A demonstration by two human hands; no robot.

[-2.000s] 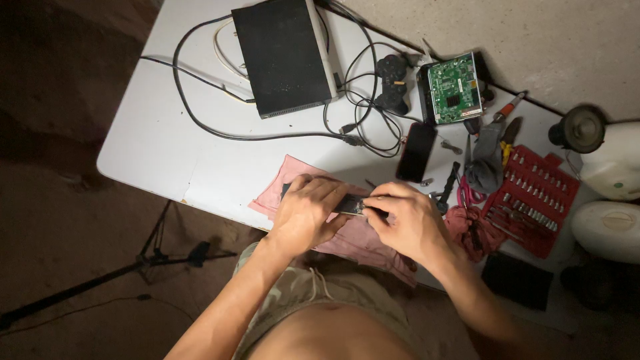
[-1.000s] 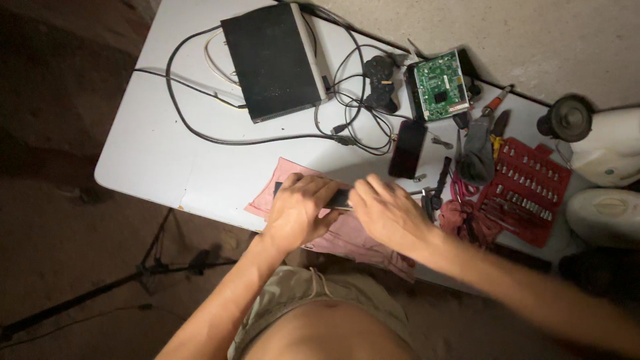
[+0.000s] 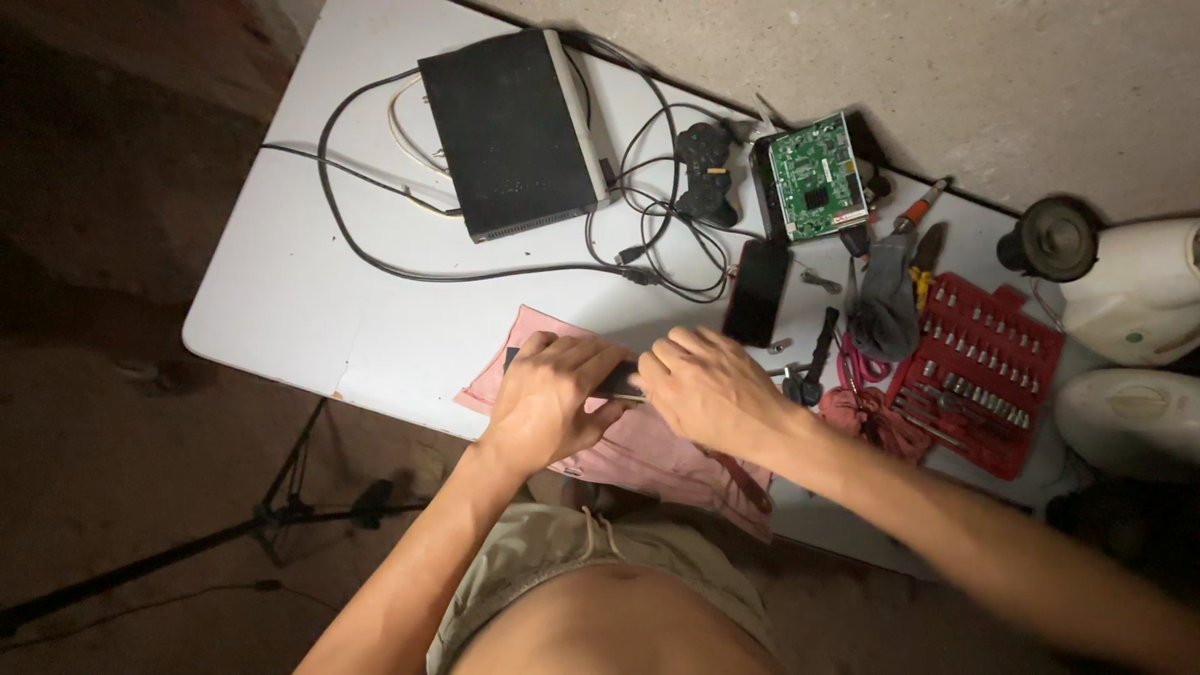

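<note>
A dark, flat, narrow object lies over a pink cloth at the table's front edge. My left hand is closed over its left part and covers much of it. At its right end is my right hand, fingers curled and slightly blurred; whether they grip the object or something small is hidden. A red-brown strip-like thing lies on the cloth below my right hand. Beyond that hand lies a dark-screened phone.
A black console-like box, cables and a game controller are at the back. To the right are a green circuit board, a soldering iron, pink-handled scissors and a red socket set. A tripod stands at lower left.
My right hand has shifted from the object's right end, fingers pinched low, to a raised, more curled pose, its forearm swung outward. My left hand stays on the object.
</note>
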